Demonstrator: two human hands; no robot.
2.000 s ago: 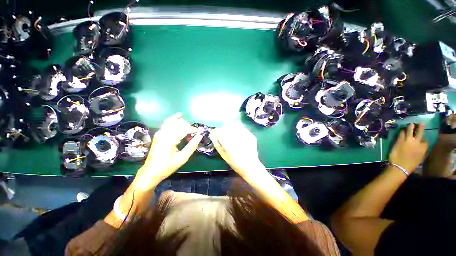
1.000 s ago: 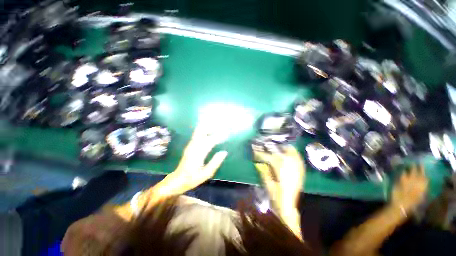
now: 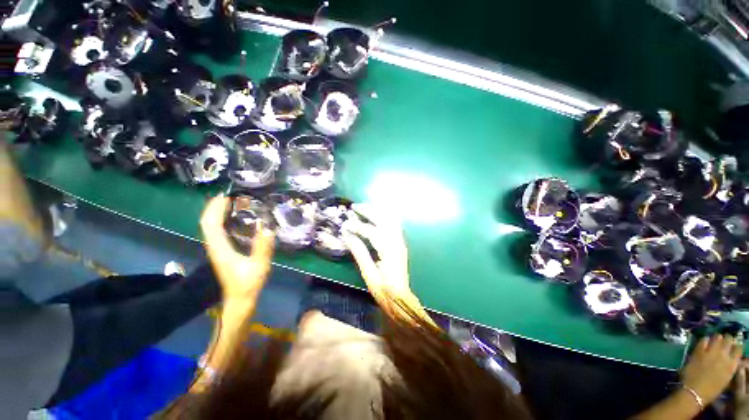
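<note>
My left hand point(image 3: 238, 258) is at the front row of the left group, its fingers and thumb around the sides of a round black housing unit point(image 3: 249, 220). My right hand point(image 3: 384, 254) has its fingertips against the right side of another unit point(image 3: 333, 224) in that row. Its grip is partly hidden. A third unit point(image 3: 293, 218), with a pale centre, sits between them. The units stand on the green bench surface point(image 3: 460, 271).
More wired units point(image 3: 310, 162) stand behind the front row and to the left. Another group point(image 3: 654, 253) is at the right. A metal rail point(image 3: 484, 75) runs along the far edge. A neighbour's hand point(image 3: 710, 365) is at the right; a blurred arm point(image 3: 18, 205) is at the left edge.
The view has turned left. My left hand has moved from the bench front to the left group's front row. My right hand has left the right-hand units, where two now stand at the near side.
</note>
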